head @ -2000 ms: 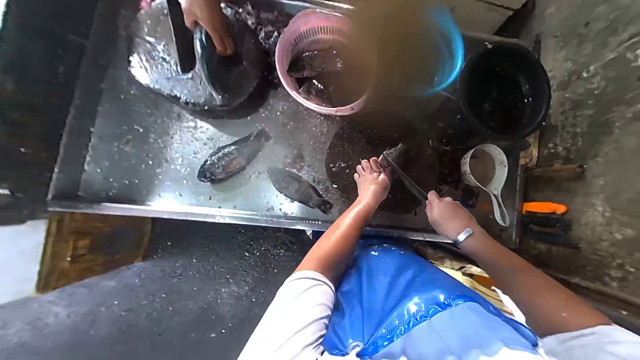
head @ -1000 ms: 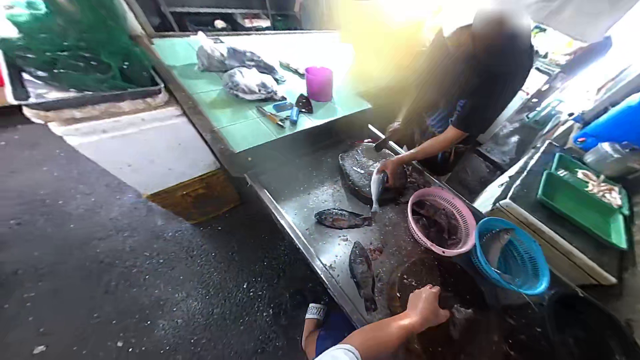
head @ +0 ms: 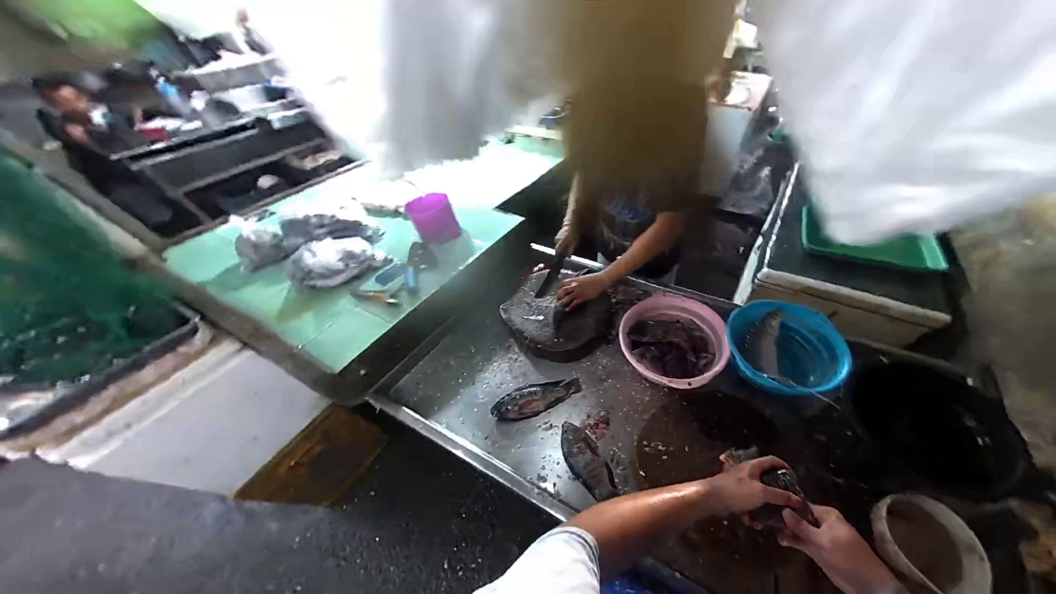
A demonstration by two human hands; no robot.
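My left hand [head: 752, 485] is closed around a dark fish [head: 777, 495] above a round chopping board [head: 701, 441]. At the tail-side or head-side end of that fish, which end I cannot tell, is my right hand [head: 825, 535], its fingers touching the fish; whether it also holds a knife is hidden. Two more dark fish lie on the metal table, one whole fish [head: 535, 399] and another [head: 587, 460] close to the board, with reddish scraps [head: 596, 426] beside it. Beyond the board stand a pink basket [head: 719, 363] with dark fish and a blue basket [head: 843, 363] with a paler fish.
Across the metal table [head: 454, 412], a person's hand [head: 582, 290] rests at another chopping block [head: 553, 322], a knife [head: 548, 279] in their other hand. A black tub [head: 932, 412] and a pale dipper [head: 978, 561] are at right. A tiled counter [head: 330, 330] holds bags and a purple container [head: 433, 218].
The view has swung strongly. Two seconds ago my right hand held a knife at a fish on the board; now both my hands are at a fish. The other person's knife is on their block.
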